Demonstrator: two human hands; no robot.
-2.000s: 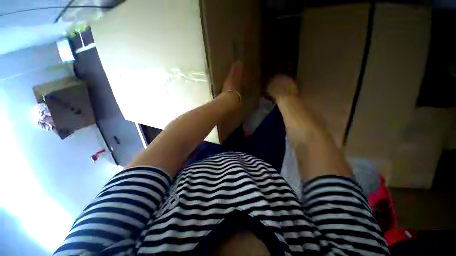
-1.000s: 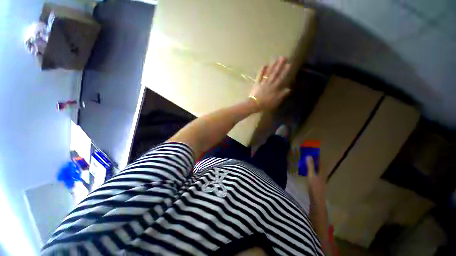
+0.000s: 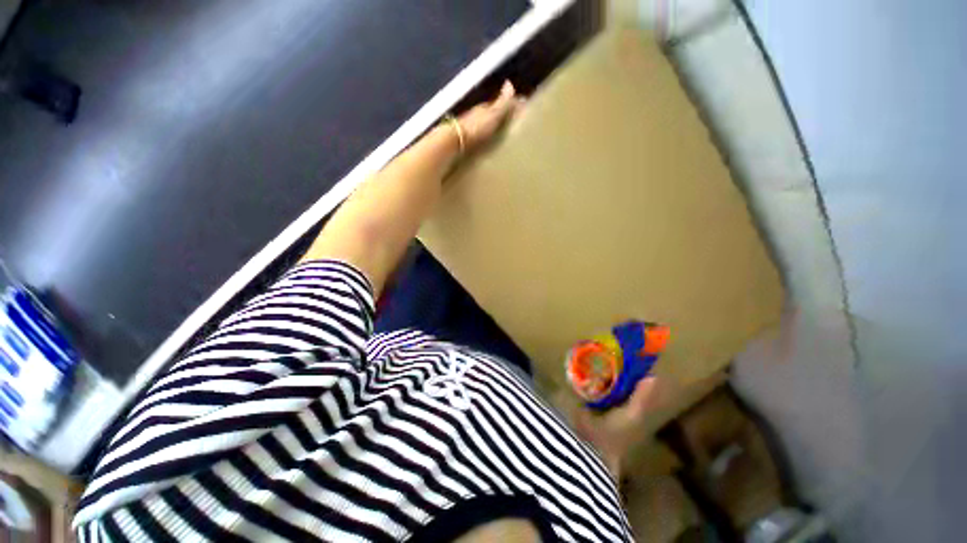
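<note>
A large plain brown carton (image 3: 626,202) lies in front of me beside the table, its broad face toward me. My left hand (image 3: 488,119) lies along the carton's upper left edge, between it and the table, with fingers extended; part of the hand is hard to make out. My right hand (image 3: 626,416) grips a tape gun (image 3: 634,361) with a blue body, an orange-red front end and a tape roll showing orange and yellow. The tape gun is over the carton's lower part. I cannot tell if it touches the carton.
A black-topped table (image 3: 244,117) with white edging runs along the left. White and blue boxes (image 3: 32,366) are at its near left end. A small dark object (image 3: 51,93) lies at upper left. Open brown cartons (image 3: 721,435) are on the floor at lower right. Pale floor lies right.
The view has swung, and the carton now shows a plain face instead of the one with a tape strip. My left hand has moved to its edge. The tape gun has come over the carton.
</note>
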